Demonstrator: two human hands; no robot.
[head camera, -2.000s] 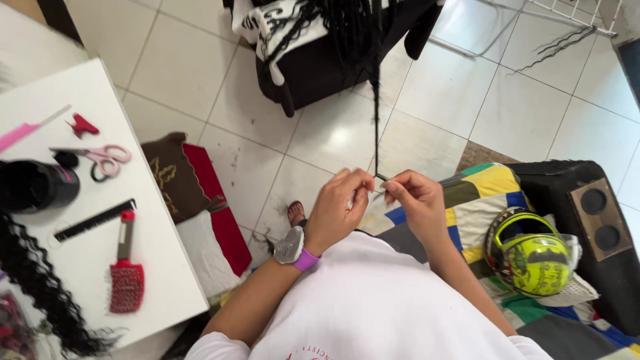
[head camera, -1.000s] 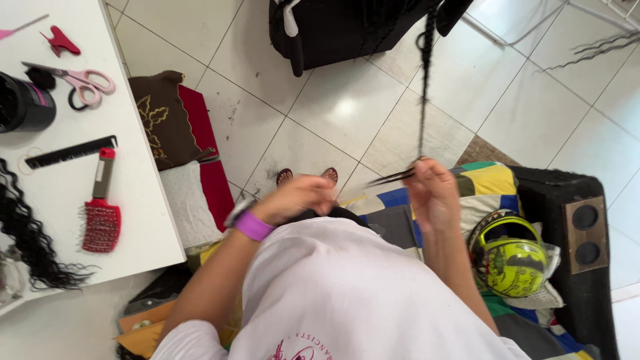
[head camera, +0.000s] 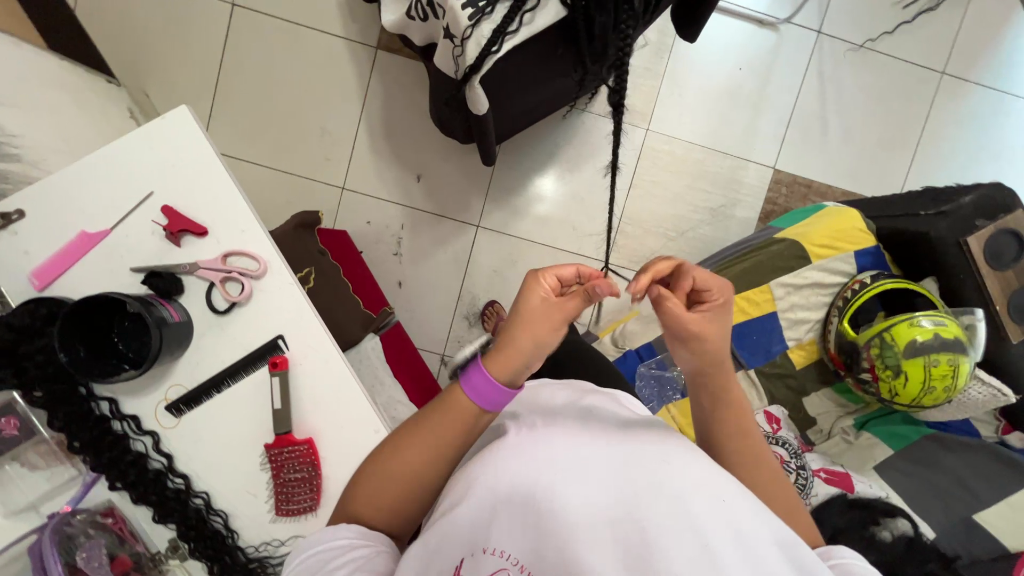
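A long thin black braid (head camera: 614, 160) hangs from the dark hair of a seated person at the top and runs down to my fingers. My left hand (head camera: 564, 308) pinches strands at the braid's lower end between thumb and fingertips. Close beside it, my right hand (head camera: 680, 304) has thumb and forefinger together at strands from the same end. A few loose strands stick out around the fingertips. What exactly lies between the fingertips is too small to tell.
The white table (head camera: 228, 344) at left holds pink scissors (head camera: 228, 272), a pink tail comb (head camera: 72, 256), a black comb (head camera: 228, 376), a red brush (head camera: 294, 472), a black jar (head camera: 124, 336) and curly hair (head camera: 120, 448). A yellow helmet (head camera: 904, 344) rests on a patchwork-covered sofa (head camera: 760, 320).
My left hand was apart and blurred a second ago; it is back beside my right hand at the braid's end. The strands that my right hand held out sideways no longer point left.
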